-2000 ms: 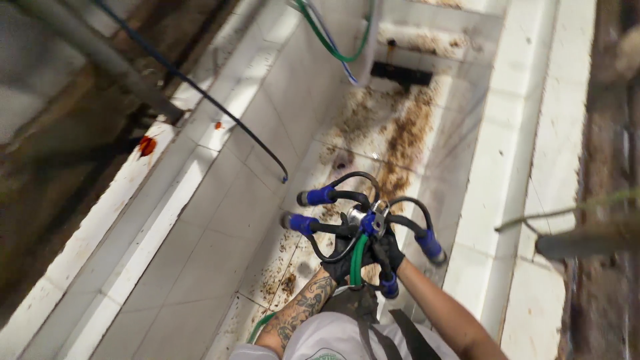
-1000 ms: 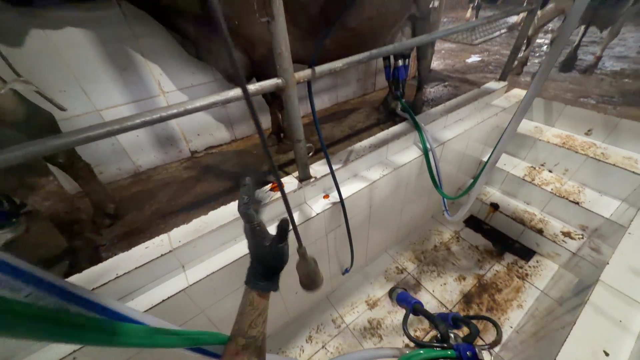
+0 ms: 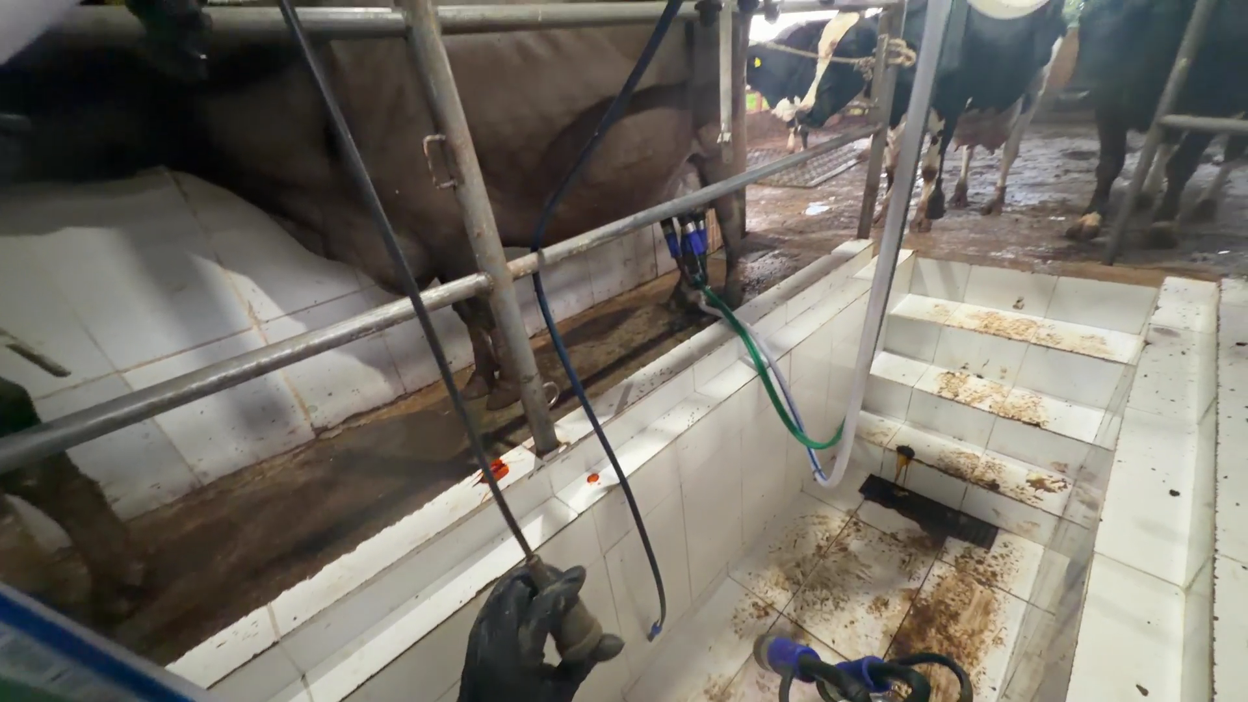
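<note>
My left hand (image 3: pixel 522 634), in a black glove, is closed around the grey-brown fitting (image 3: pixel 575 629) at the lower end of a dark hanging hose (image 3: pixel 390 244). To its right a thin blue hose (image 3: pixel 595 419) hangs with its end free. At the bottom edge, the blue and black teat cups of a milking cluster (image 3: pixel 829 668) show above the pit floor; whatever holds them is out of frame. My right hand is not visible. Farther off, a second milking cluster (image 3: pixel 690 244) hangs beneath a brown cow (image 3: pixel 585 127), with green and clear tubes (image 3: pixel 770 380) running from it.
Metal rails (image 3: pixel 370 327) and a slanted post (image 3: pixel 478 214) stand along the left of the white-tiled pit. Soiled tiled steps (image 3: pixel 1014 327) rise at its far end, near a black drain grate (image 3: pixel 926 512). Several black-and-white cows (image 3: pixel 975 88) stand beyond.
My left hand, beside the hanging fitting with its fingers raised one second ago, now grips it. Two seconds ago both hands were at the cluster low in the pit. The view has swung up and left.
</note>
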